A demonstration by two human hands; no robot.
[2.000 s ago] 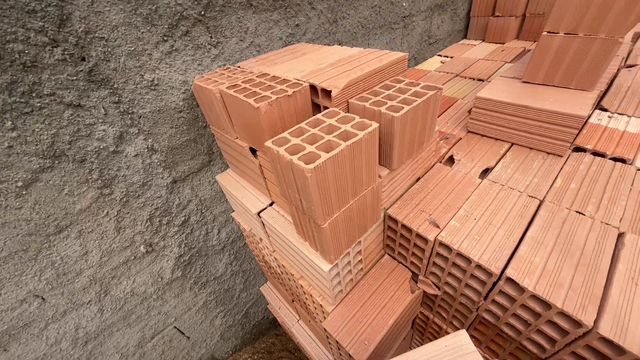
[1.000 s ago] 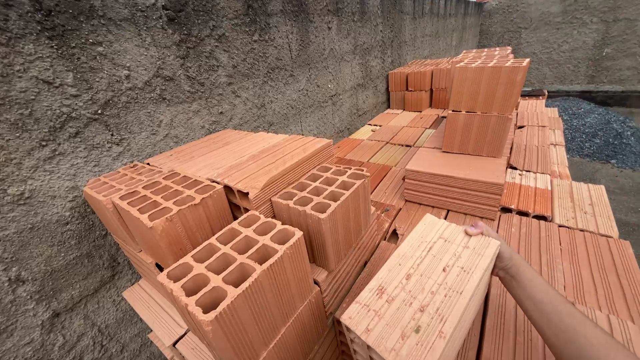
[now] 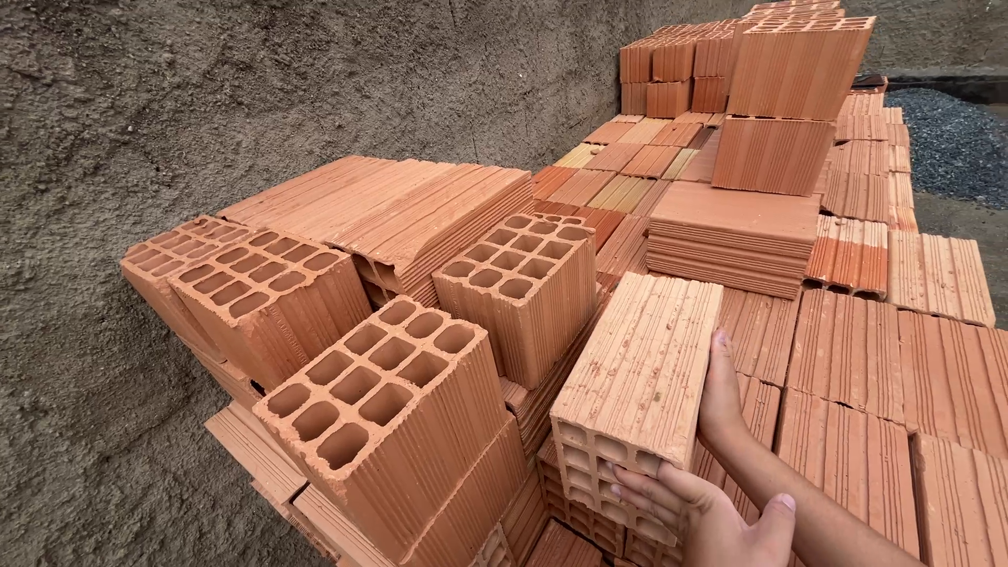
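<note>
A pale hollow clay brick [image 3: 638, 366] lies on its side, its open cells facing me. My right hand [image 3: 720, 394] presses against its right long side. At its near end, the fingers of my left hand [image 3: 701, 504] reach into or against the cells, with the thumb apart. To the left, a hollow brick [image 3: 378, 386] stands upright with its cells up, stacked on another. Behind it stands another upright brick [image 3: 520, 291]. Whether the held brick rests on the pile beneath is unclear.
More upright bricks [image 3: 260, 276] and flat-lying bricks [image 3: 378, 201] sit beside a rough grey wall [image 3: 236, 94]. Rows of bricks [image 3: 850, 354] spread out on the right. Stacked flat blocks [image 3: 732, 228] and a tall two-brick stack [image 3: 787, 118] stand behind. Gravel [image 3: 953, 150] lies at back right.
The view has swung right. My right hand came into sight on the pale brick one second ago and now sits along its side; my left hand has joined at the near end.
</note>
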